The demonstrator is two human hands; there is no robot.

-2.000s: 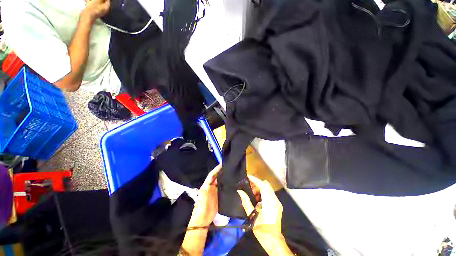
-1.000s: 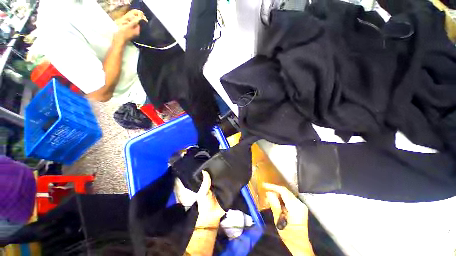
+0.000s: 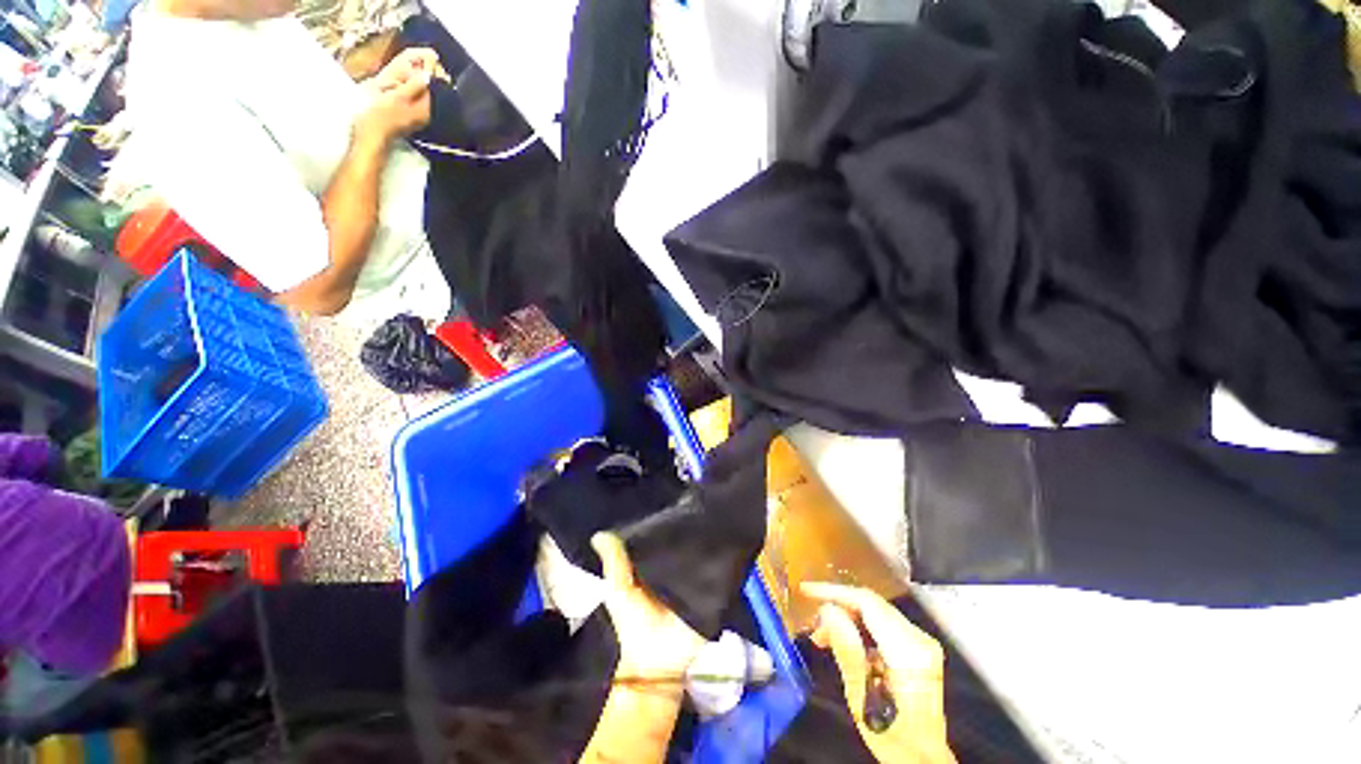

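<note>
A black garment (image 3: 1030,224) lies heaped on the white table, with one sleeve and its cuff (image 3: 973,505) laid flat near the table's front. Another sleeve end (image 3: 717,530) hangs off the table edge over the blue bin. My left hand (image 3: 649,612) holds this sleeve end, thumb on top, other fingers hidden under the cloth. My right hand (image 3: 881,657) is off the cloth, to its right, with fingers curled around a small dark tool (image 3: 878,696).
A blue plastic bin (image 3: 500,448) holds black and white pieces. A brown cardboard box (image 3: 814,523) stands between bin and table. A blue crate (image 3: 209,381) and red stool (image 3: 217,567) are at left. A person in pale green (image 3: 284,135) handles black cloth.
My right hand has come away from the sleeve end and moved right. My left hand still holds the sleeve end, now spread wider. The view has shifted, so the scene sits further right.
</note>
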